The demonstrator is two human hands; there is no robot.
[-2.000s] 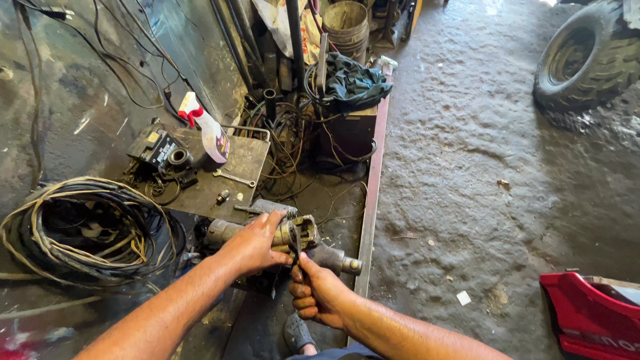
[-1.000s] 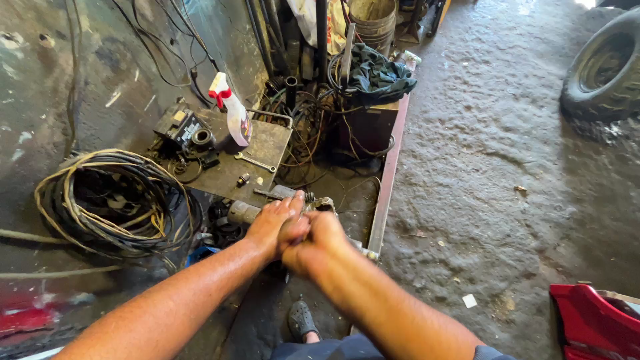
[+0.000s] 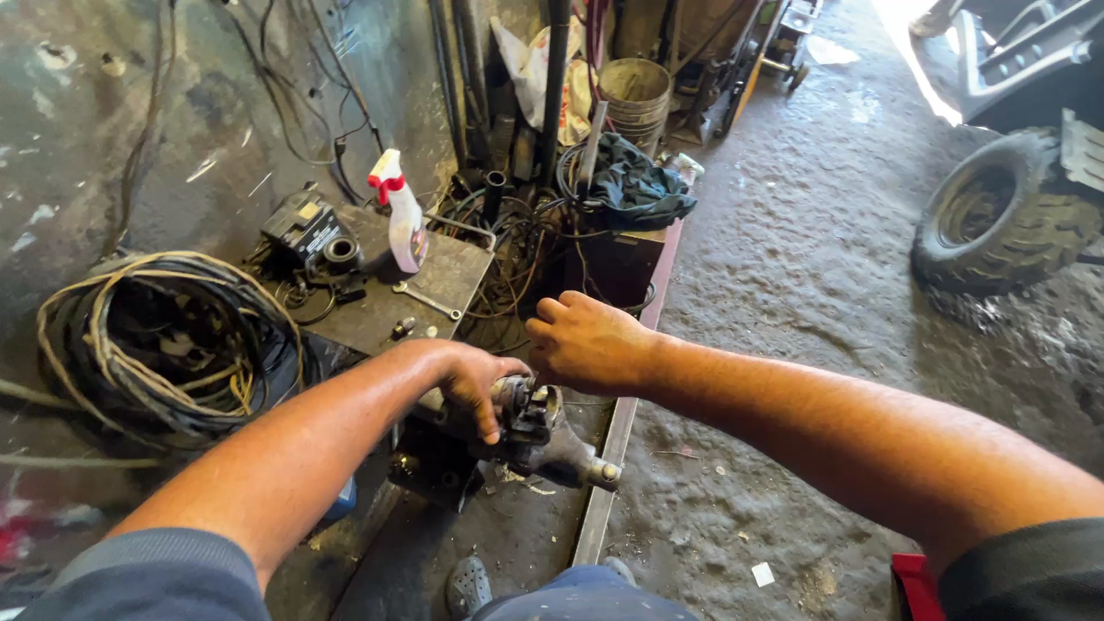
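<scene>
A greasy metal shaft assembly with a joint (image 3: 526, 414) lies across a dark support at the lower middle. My left hand (image 3: 479, 384) rests on it, thumb and fingers spread around its near part. Just above the joint, my right hand (image 3: 586, 341) is curled with its back to me; whether something is inside the fingers is hidden. From the assembly a grey metal arm (image 3: 565, 453) with a rounded end points right. On the metal bench top (image 3: 371, 323) behind lie a combination wrench (image 3: 427, 301) and a small metal fitting (image 3: 403, 328).
A spray bottle (image 3: 404, 220) and a black box-shaped device (image 3: 304, 228) stand on the bench. Coiled cables (image 3: 172, 345) are at left. Behind are tangled wires, a dark cloth (image 3: 638, 185) and a bucket (image 3: 636, 99). A knobbly tyre (image 3: 992, 216) stands at right, a red panel (image 3: 916, 586) at lower right.
My hands were together over the joint a second ago; now they are apart, the right one raised above it. The view has shifted, showing more of the vehicle at right.
</scene>
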